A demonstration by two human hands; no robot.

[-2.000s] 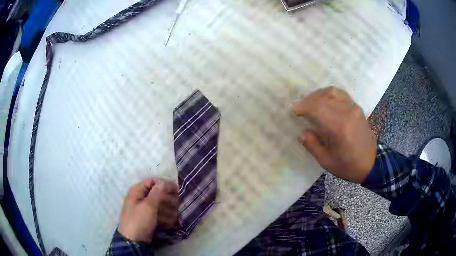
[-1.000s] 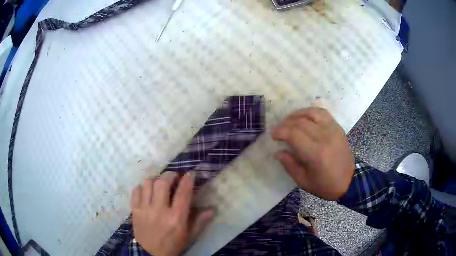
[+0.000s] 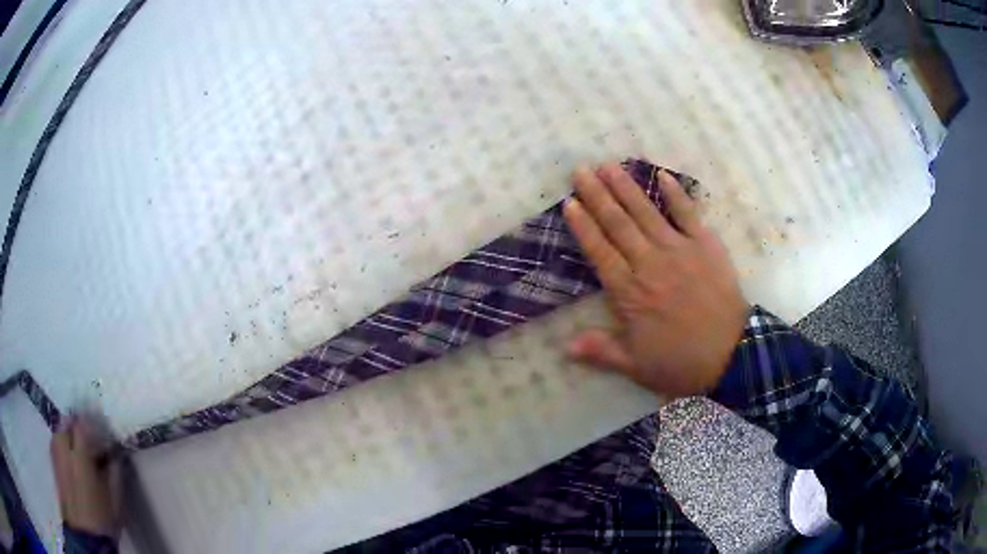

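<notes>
A purple plaid necktie (image 3: 455, 303) lies stretched across the off-white pressing table cover (image 3: 357, 184), wide end at the right, tapering to the lower left. My right hand (image 3: 655, 287) lies flat, palm down, on the wide end, fingers slightly spread, hiding part of it. My left hand (image 3: 89, 476) is at the lower left edge, blurred and partly cut off, at the narrow part of the tie. Its fingertips are blurred, so its hold on the tie cannot be made out.
A shiny metal iron (image 3: 812, 13) is cut off at the top right. A thin dark plaid strip (image 3: 41, 152) curves along the left side. Purple plaid cloth (image 3: 541, 492) hangs below the near edge. A white disc (image 3: 807, 503) shows over the speckled floor (image 3: 720, 460).
The tie now stretches long across the table. My left hand has moved far to the lower left; my right hand has come down onto the wide end. The view has shifted, showing more iron.
</notes>
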